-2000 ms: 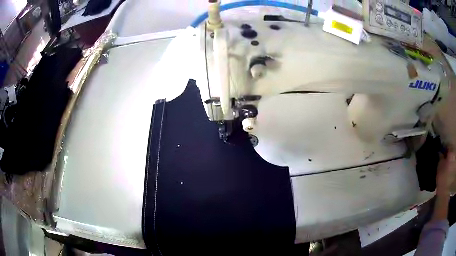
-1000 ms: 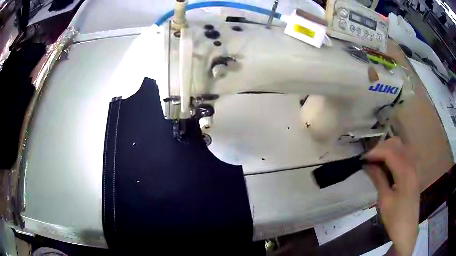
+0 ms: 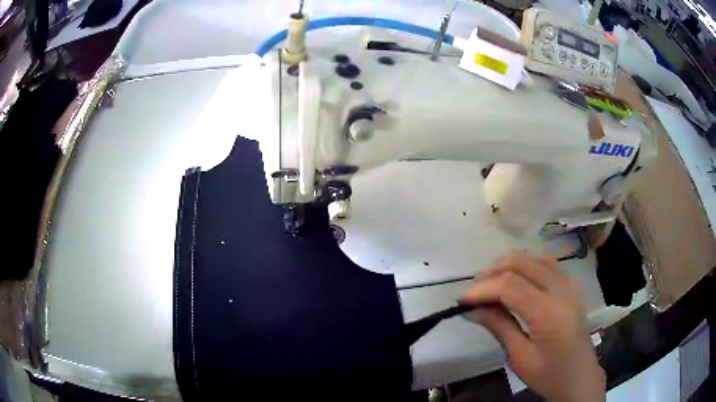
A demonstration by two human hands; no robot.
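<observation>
A large dark front panel (image 3: 290, 314) lies flat on the pale machine table, with light stitch lines along its left edge and two small pale marks on it. Its upper part lies under the presser foot (image 3: 293, 220) of the cream lockstitch machine (image 3: 440, 110). My right hand (image 3: 542, 322) pinches a small dark patch pocket (image 3: 436, 318) between thumb and fingers. The pocket is seen nearly edge-on, and its left end meets or overlaps the panel's right edge in view; whether they touch is unclear. My left hand is not in view.
A small dark pocket pile (image 3: 620, 265) lies at the table's right end, beside a brown board (image 3: 675, 212). Dark fabric (image 3: 27, 173) lies at the far left. A control panel (image 3: 573, 51) and a blue tube (image 3: 369, 23) are behind the machine head.
My right hand has moved from the pile at the right end leftward to the panel's right edge, carrying the pocket. The camera view has shifted. The panel stays under the presser foot.
</observation>
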